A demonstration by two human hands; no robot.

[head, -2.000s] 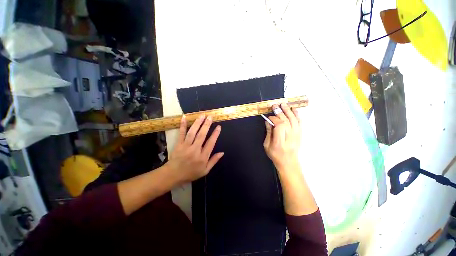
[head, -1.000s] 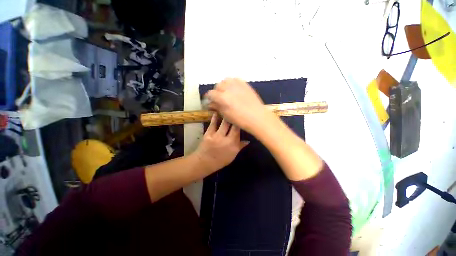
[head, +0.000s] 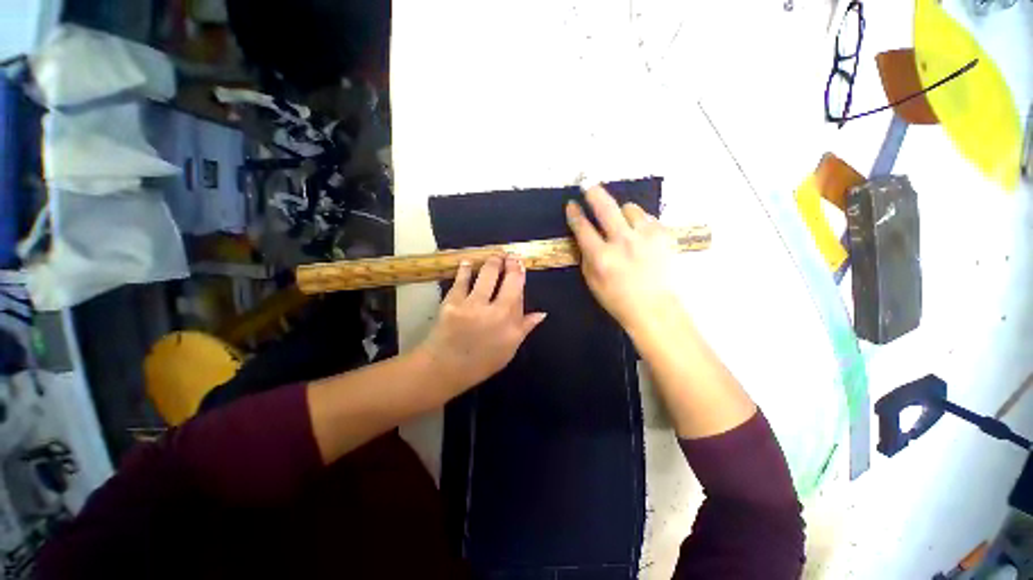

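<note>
The dark cloth piece [head: 555, 436] lies lengthwise in front of me, with thin pale lines along both sides and near the bottom. The wooden ruler [head: 397, 267] lies across its upper part, slightly tilted, and sticks out past both sides. My left hand [head: 481, 323] is palm down, its fingertips resting on the ruler. My right hand [head: 625, 255] covers the ruler nearer its right end, fingers pointing up over the cloth's top band. I cannot tell whether chalk is in my right fingertips.
On the pale table [head: 510, 91], to the right, lie eyeglasses [head: 844, 62], a dark grey block [head: 885, 261], yellow curved pieces [head: 969, 96] and a black holder [head: 910, 415]. Left of the table edge are a yellow stool top [head: 190, 374] and white hanging sheets [head: 108, 170].
My right hand crossed left over my left hand, then came back right, above the ruler. My left hand stays on the ruler. The camera view has shifted a little.
</note>
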